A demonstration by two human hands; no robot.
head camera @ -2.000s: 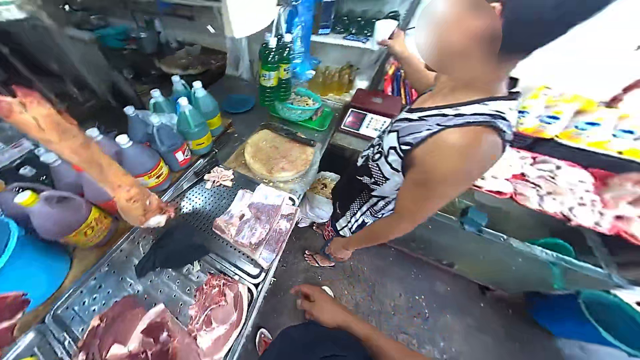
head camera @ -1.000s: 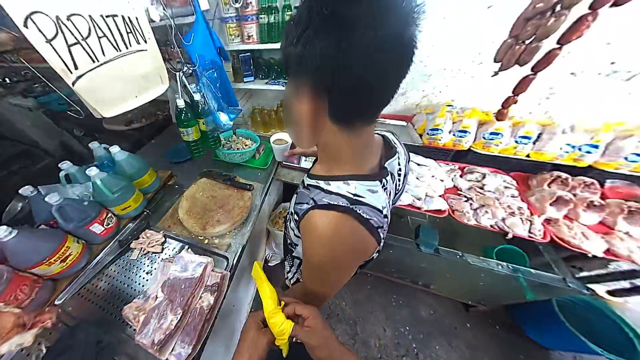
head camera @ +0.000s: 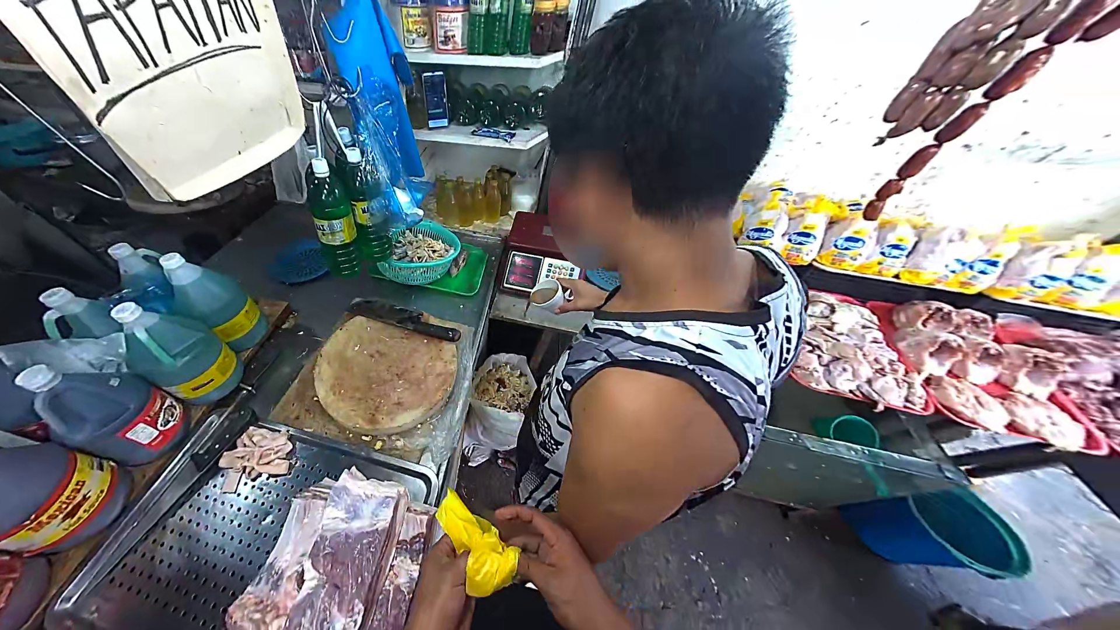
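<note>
A crumpled yellow plastic bag is held between my two hands at the bottom centre. My left hand pinches its left side, and my right hand grips its right side with the fingers. Just left of my hands, slabs of raw meat lie on a perforated metal tray, with small pale meat strips near its upper edge. Beyond the tray stands a round wooden chopping board with a dark-handled knife across its far edge.
A person in a patterned sleeveless top stands close in front, holding a white cup by a digital scale. Jugs of liquid line the left. Trays of raw chicken lie right, above a blue bucket. Sausages hang upper right.
Two seconds ago one hand showed over the floor without the bag; since then both hands hold it. The yellow bag has gone from long to bunched up. The person has lowered the cup.
</note>
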